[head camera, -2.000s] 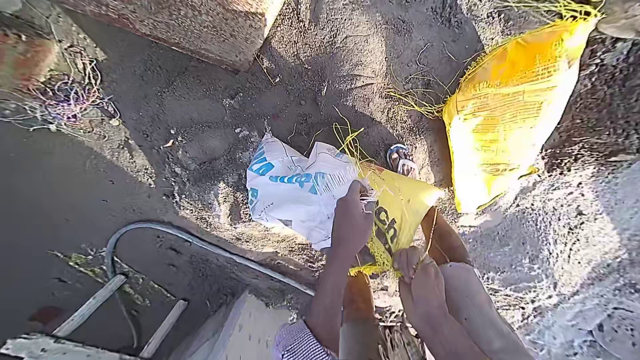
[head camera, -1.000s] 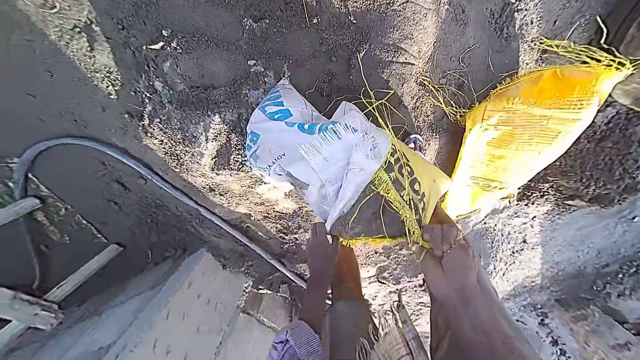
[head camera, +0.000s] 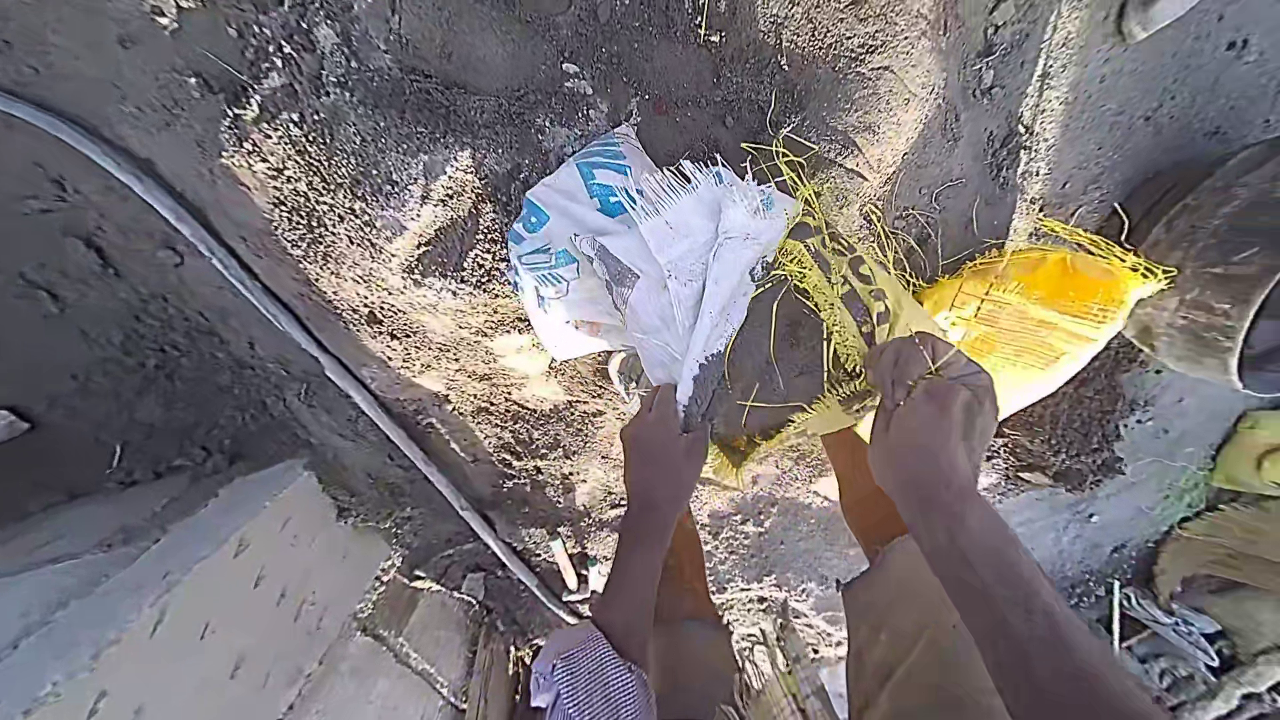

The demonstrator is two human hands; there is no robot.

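Observation:
My left hand [head camera: 664, 450] grips the gathered lower edge of a white woven sack [head camera: 660, 260] with blue print and frayed threads. My right hand [head camera: 930, 415] is closed on the frayed rim of a yellow woven sack [head camera: 850, 300] with dark print. Between the hands the yellow sack's mouth is spread, and grey powdery material [head camera: 775, 345] shows there. The white sack lies against its left side. Just to the right, a second, brighter yellow sack [head camera: 1040, 310] with a frayed top lies near my right hand.
A grey hose [head camera: 290, 315] runs diagonally across the ground on the left. Concrete slabs [head camera: 200, 600] lie at the lower left. A round metal container [head camera: 1210, 270] stands at the right edge, above a heap of debris [head camera: 1180, 620]. My legs are below the sacks.
My hands have moved apart, and the yellow sack's mouth is spread wider, with more of the grey material showing. The white sack's edge is now bunched in my left hand. The view has moved closer.

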